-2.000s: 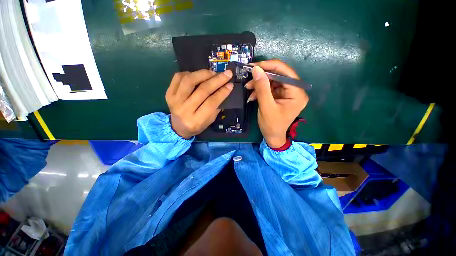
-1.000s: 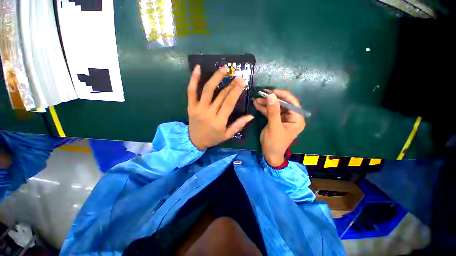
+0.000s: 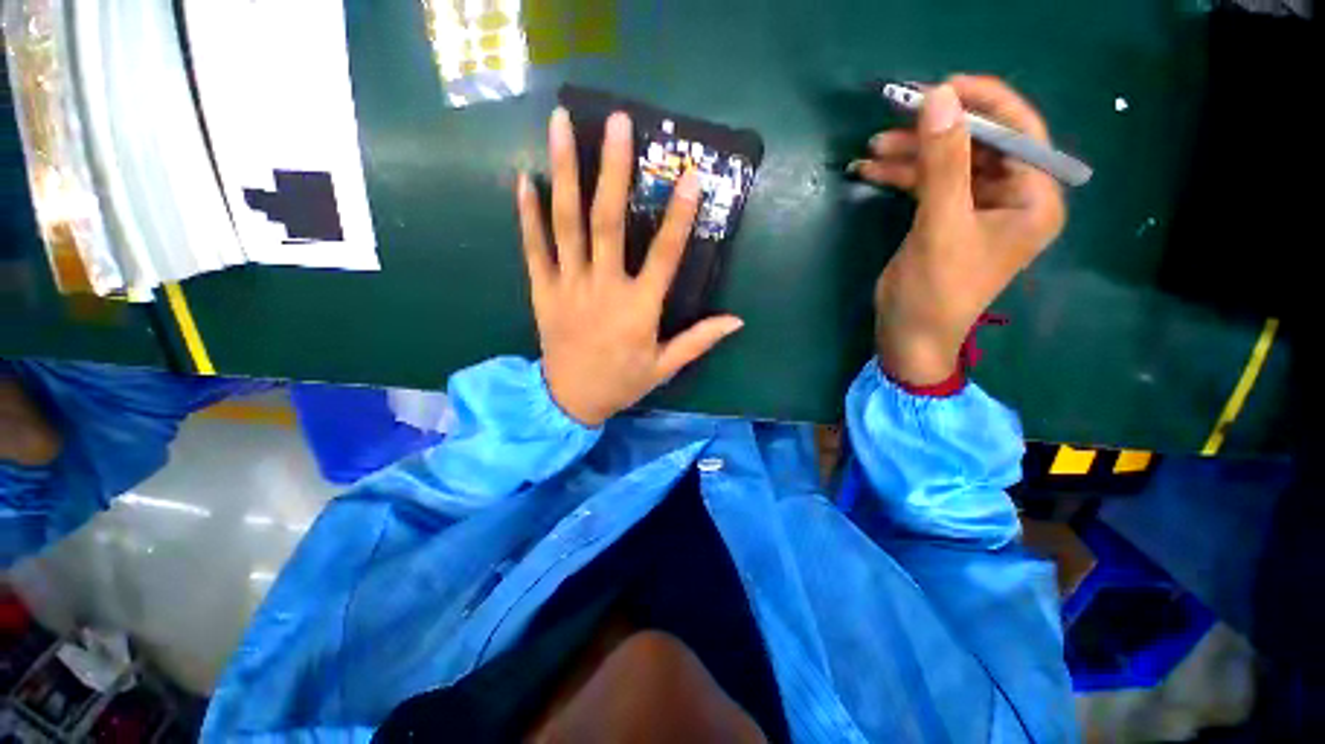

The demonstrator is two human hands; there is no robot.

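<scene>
The open phone (image 3: 701, 262) lies in its black tray (image 3: 583, 102) on the green mat, turned slightly clockwise, with silver, blue and orange parts at its top end. My left hand (image 3: 603, 291) lies flat over the phone and tray with fingers spread, hiding much of both. I cannot tell if it grips them. My right hand (image 3: 966, 218) is well right of the phone, above the mat, and holds the tweezers (image 3: 1024, 148) between thumb and fingers.
A white liner sheet (image 3: 284, 87) with a black adhesive piece (image 3: 302, 205) lies at left, beside a thick stack of liner sheets (image 3: 131, 146). Yellow tape pieces (image 3: 480, 44) lie at the top. Blue crates (image 3: 1133, 611) stand below the bench; a neighbouring person's blue sleeve (image 3: 87, 451) shows at left.
My right hand has moved away from the phone, to the right and up, with the tweezers. My left hand has spread flat over the phone. The phone and tray have turned slightly.
</scene>
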